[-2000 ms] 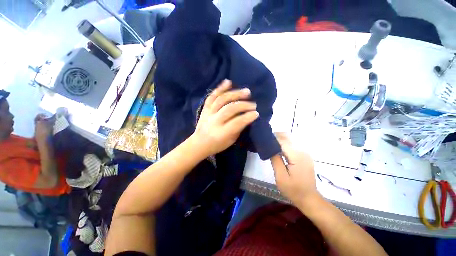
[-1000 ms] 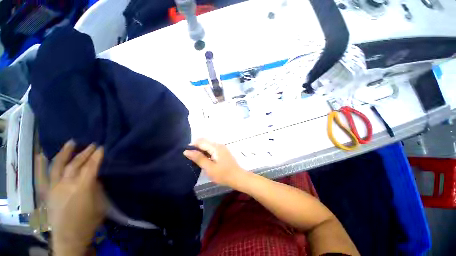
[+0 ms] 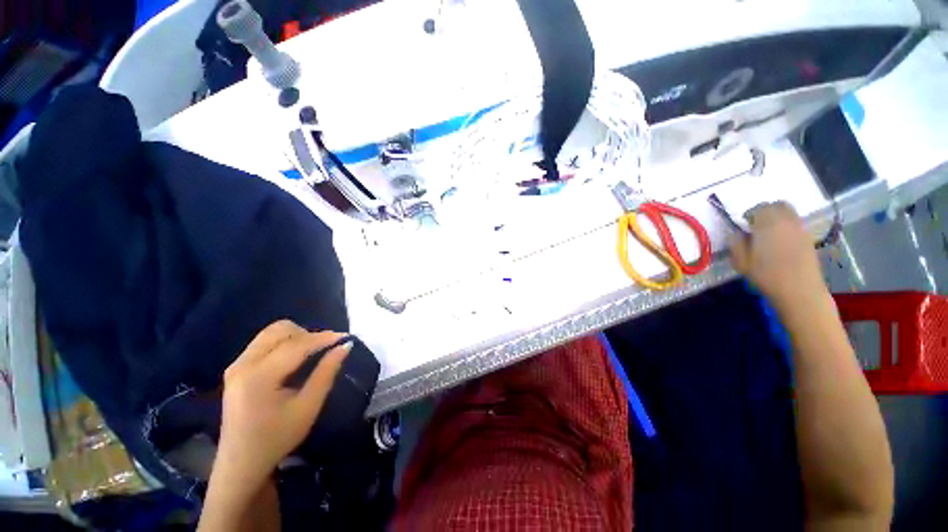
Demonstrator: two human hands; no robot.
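Observation:
The dark navy garment (image 3: 198, 239) lies bunched over the left end of the white machine table and hangs over its front edge. Pale frayed threads show on its lower part. My left hand (image 3: 275, 390) pinches the garment's edge between thumb and fingers. My right hand (image 3: 780, 249) is at the table's front right, slightly blurred, with its fingers closed on a narrow dark strip (image 3: 728, 213) whose end sticks out to the left. The sewing machine's needle area (image 3: 405, 192) is right of the garment, with no cloth under it that I can see.
Scissors with yellow and red handles (image 3: 665, 244) lie near the front edge. White labels (image 3: 613, 130) are heaped behind them, with a wide black band (image 3: 561, 73) over them. A red plastic stool or crate (image 3: 894, 343) stands at the right. Dark cloth (image 3: 696, 405) hangs below the table.
The view has swung to the right. My right hand has let go of the garment edge and moved right to the dark strip. My left hand has moved to the garment's edge and taken hold.

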